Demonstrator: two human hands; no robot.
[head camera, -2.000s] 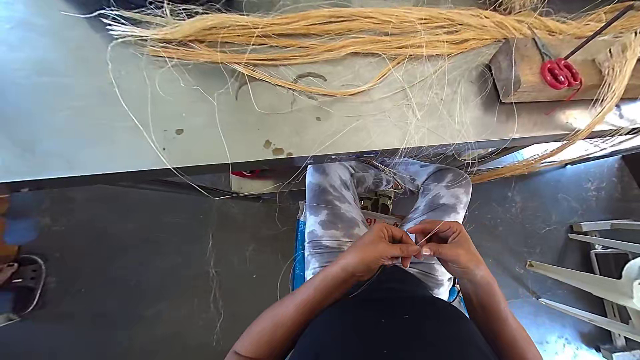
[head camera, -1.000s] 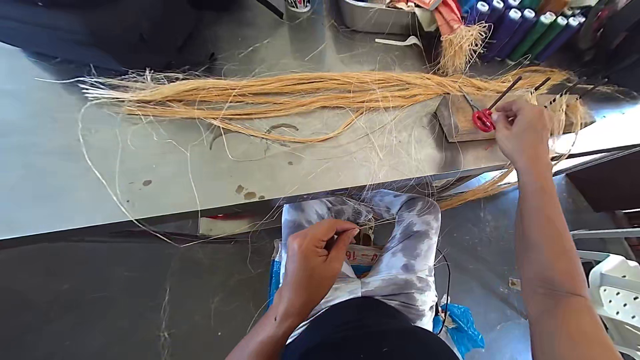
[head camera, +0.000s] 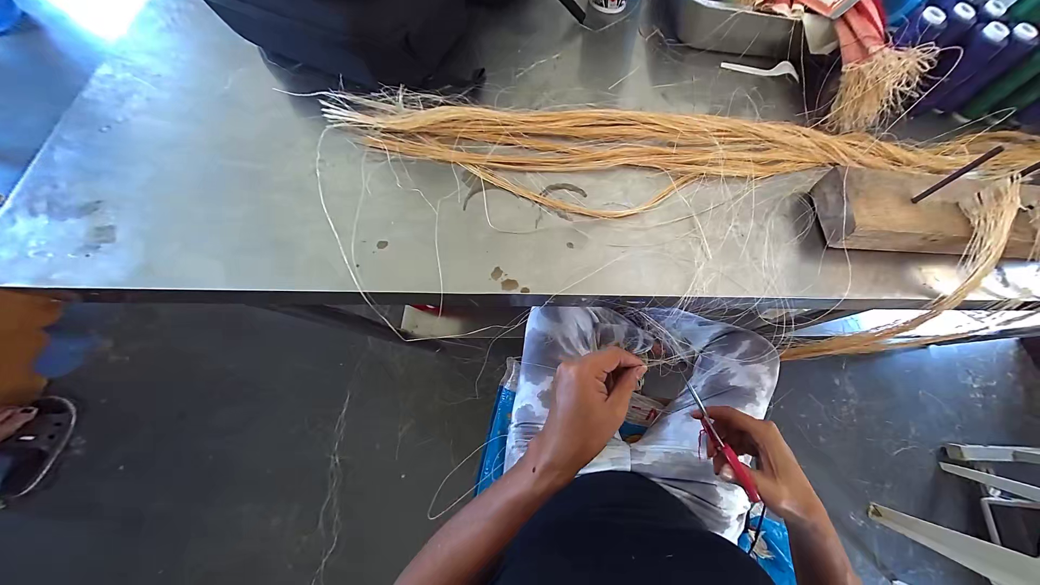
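Observation:
Over my lap, my left hand pinches a thin, pale fiber strand between thumb and fingertips. My right hand holds red-handled scissors, their blades pointing up toward the strands between my knees. Whether the blades touch a strand cannot be made out. A long bundle of tan plant fibers lies across the metal table in front of me, with loose strands hanging over its near edge. At the right, more fibers drape over a wooden block that bears metal spikes.
Thread cones, a metal tray and a white plastic utensil are at the back right. Dark fabric lies at the back. White chair parts stand at lower right; another person's foot in a sandal shows at left.
My right hand was at the scissors by the wooden block one second ago; it has brought them down over my lap. My left hand remains over my lap, pinching. The view has shifted.

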